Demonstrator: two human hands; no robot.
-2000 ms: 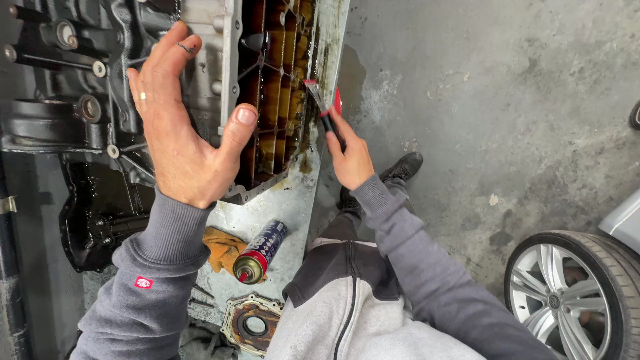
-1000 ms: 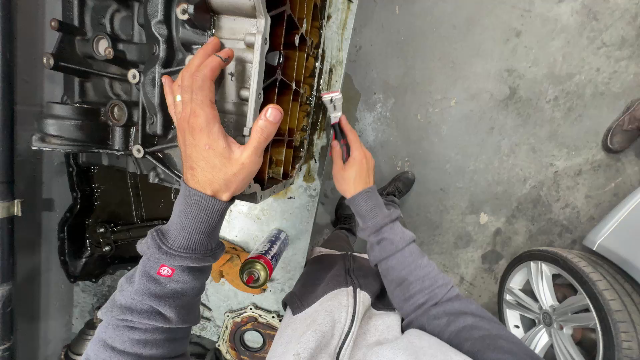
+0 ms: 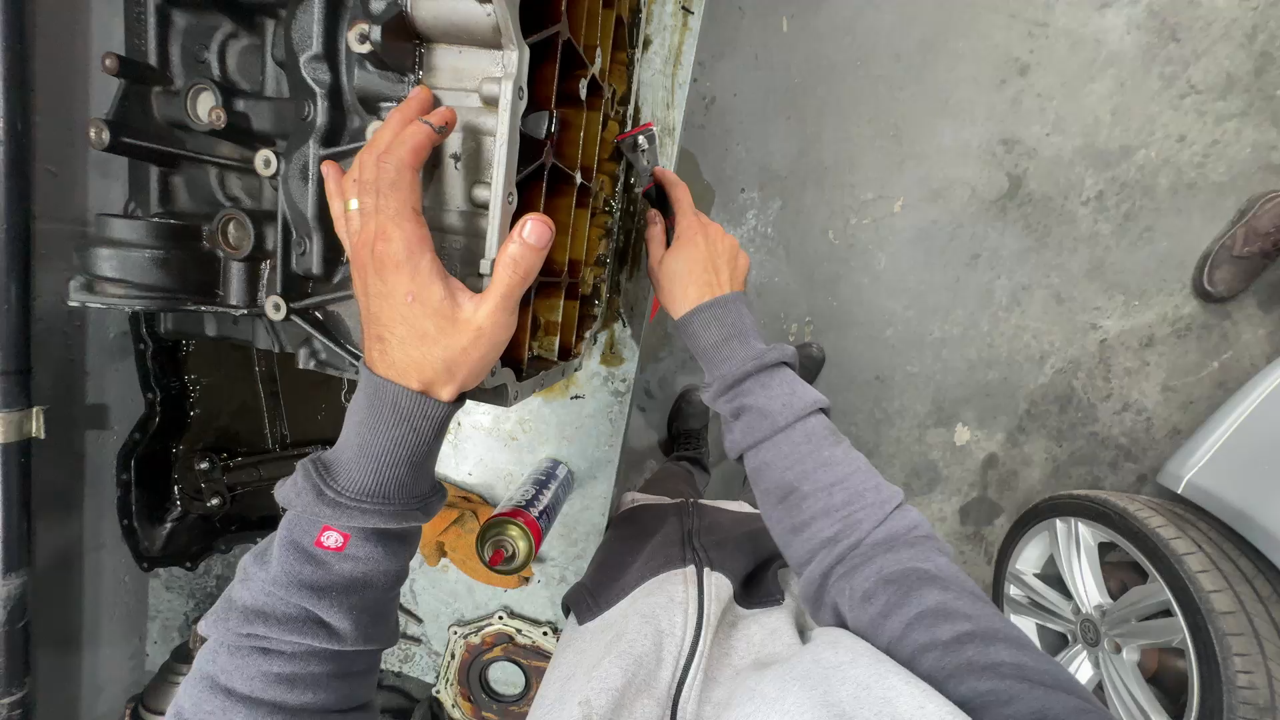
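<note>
A black and silver engine block (image 3: 465, 150) lies on a grey metal bench, its oily brown ribbed inside facing right. My left hand (image 3: 425, 260) rests with spread fingers against the casing beside the pale flange and grips nothing. In my right hand (image 3: 700, 250) is a scraper (image 3: 641, 152) with a black and red handle and a metal head edged in red. Its head is at the oily right edge of the block; whether it touches is not clear.
An aerosol can (image 3: 525, 515) lies on an orange cloth (image 3: 455, 535). Below is an oily round-holed cover (image 3: 495, 665); at left, a black oil pan (image 3: 190, 450). A wheel (image 3: 1110, 610), grey car panel (image 3: 1230, 450) and another person's shoe (image 3: 1238, 245) are at right.
The scraper, upright and a little away from the block's edge one second ago, has moved back toward that edge and its head tilts left. My left hand stays spread on the casing.
</note>
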